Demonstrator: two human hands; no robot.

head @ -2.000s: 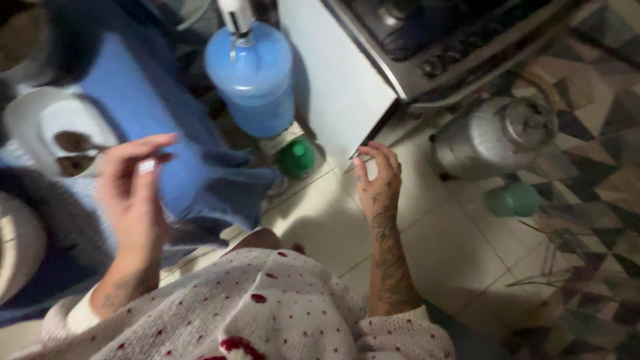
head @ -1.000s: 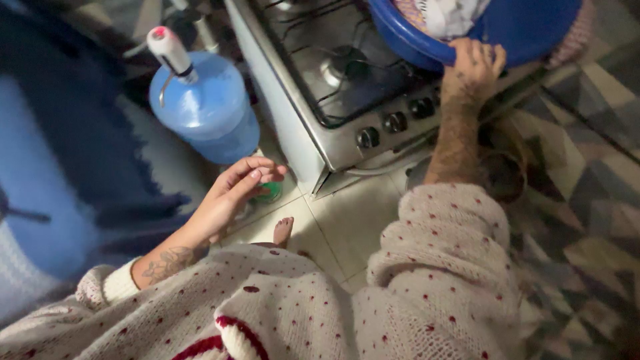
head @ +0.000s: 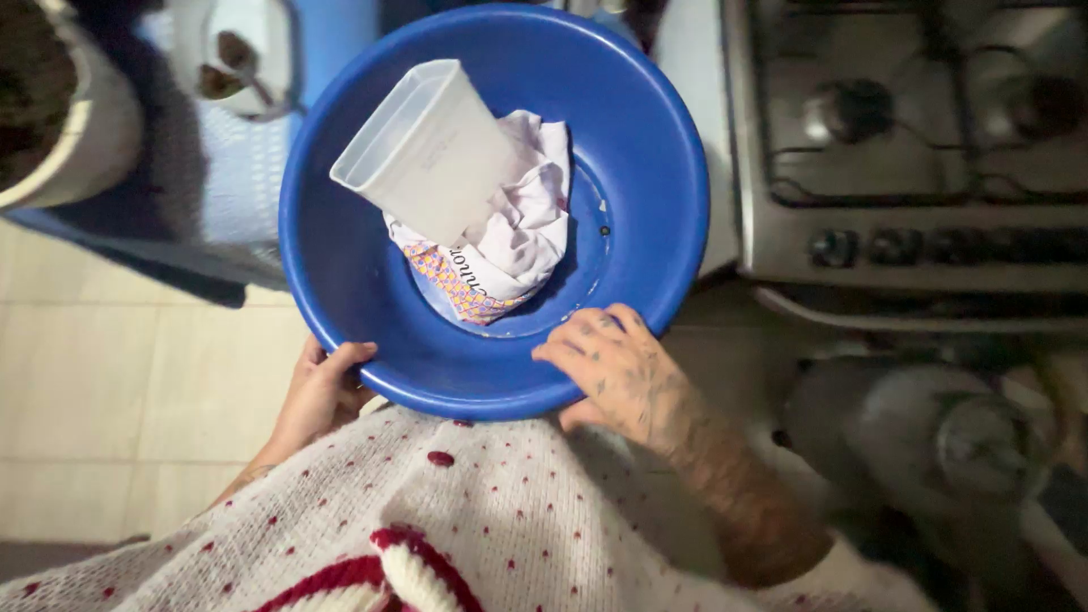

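Observation:
A round blue plastic basin [head: 646, 280] is held in front of my body by both hands. My left hand [head: 327, 387] grips its near left rim, thumb on top and fingers beneath. My right hand [head: 616, 365] clasps the near right rim, with its fingers over the inside edge and its thumb outside. Inside the basin, a translucent plastic container [head: 433, 149] lies tilted on a crumpled white cloth [head: 527, 242] that has a colourful patterned edge and some writing. A small dark speck rests on the basin's floor.
To the right stands a gas stove [head: 901, 200] with knobs along its front, and a grey metal gas cylinder [head: 918, 425] below it. At left, a table with a blue cloth [head: 246, 183] bears a white tray [head: 191, 42] and a large whitish pot [head: 106, 127].
A second ago my right hand held the basin's rim above the stove and my left hand was off it. Now the basin is in front of my body with both hands on it.

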